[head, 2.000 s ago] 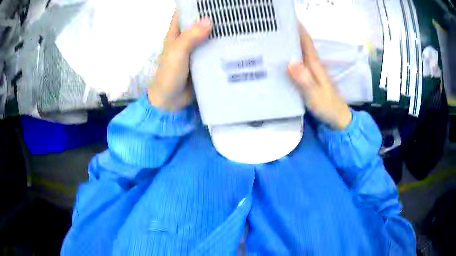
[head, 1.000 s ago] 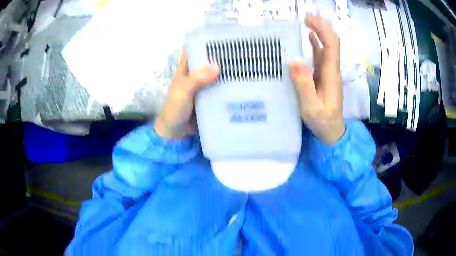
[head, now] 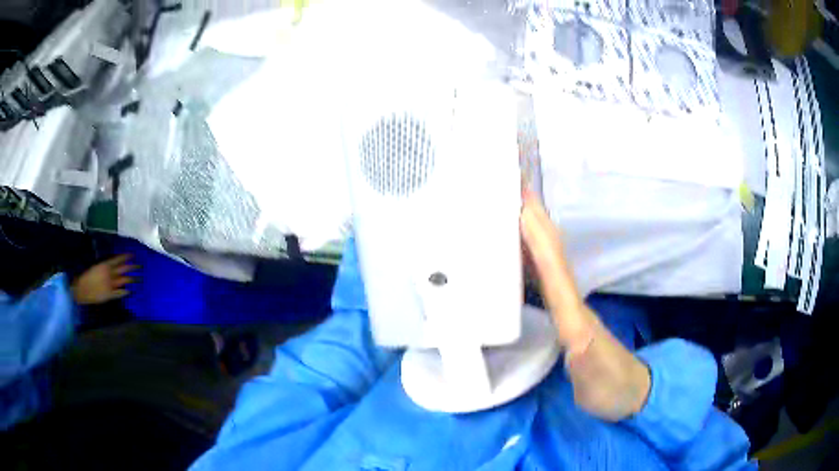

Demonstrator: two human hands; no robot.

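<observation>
A white projector unit (head: 442,230) is held upright in front of me. Its side with a round speaker-like grille and a small dark round hole faces me. Its round white stand (head: 488,377) is at the bottom, against my blue smock. My right hand (head: 575,313) holds the unit at its right edge, with the fingers partly behind it. My left hand is hidden behind the unit; only my left sleeve shows. The front face of the unit is turned away and cannot be seen.
White printed panels with round holes (head: 635,60) lie at the back right of the bench. Long label strips (head: 782,184) lie at the far right. Bubble wrap (head: 207,166) and a white sheet (head: 267,138) are at the left. Another person's hand (head: 106,279) is at the far left.
The unit has been turned, so a side with a round grille shows instead of the slotted, labelled face. My left hand has gone out of sight. Another person's hand has appeared at the left.
</observation>
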